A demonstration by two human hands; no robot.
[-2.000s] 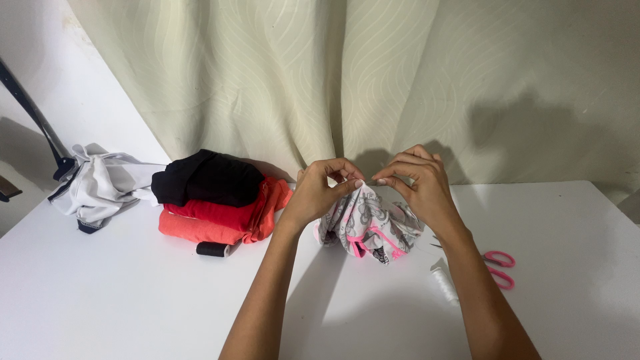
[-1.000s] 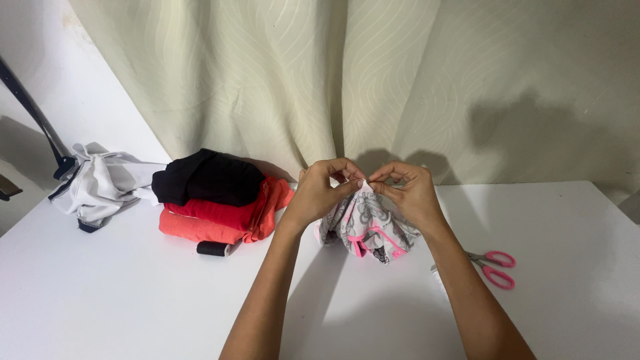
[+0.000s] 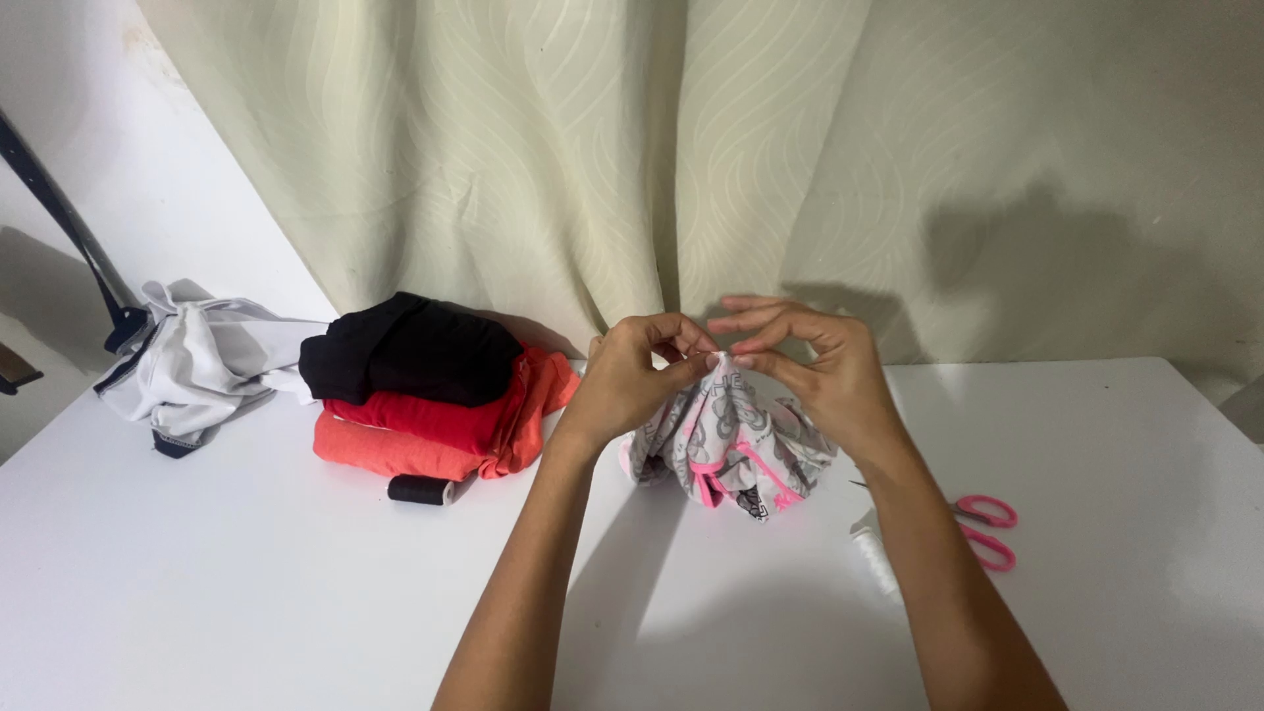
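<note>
My left hand (image 3: pixel 657 370) pinches the raised top of a white and grey printed cloth with pink trim (image 3: pixel 736 444), whose lower folds rest on the white table. Close beside it, the thumb and index finger of my right hand (image 3: pixel 810 365) meet at the same peak of cloth, the other fingers spread. Whether a needle is between the fingertips is too small to tell. Pink-handled scissors (image 3: pixel 987 513) lie by my right forearm, which hides their middle. A spool of white thread (image 3: pixel 875 561) lies partly behind that forearm.
Folded black cloth (image 3: pixel 415 351) tops red cloth (image 3: pixel 425 420) and coral cloth (image 3: pixel 395 449) at the left. A spool of black thread (image 3: pixel 420 490) lies before them. Farther left is a crumpled white garment (image 3: pixel 197 365) with dark trim. A pale curtain (image 3: pixel 513 168) hangs behind the table (image 3: pixel 247 592).
My right hand was at the cloth's peak with its fingers more gathered a second ago; its upper fingers are now extended. My left hand has stayed at the peak.
</note>
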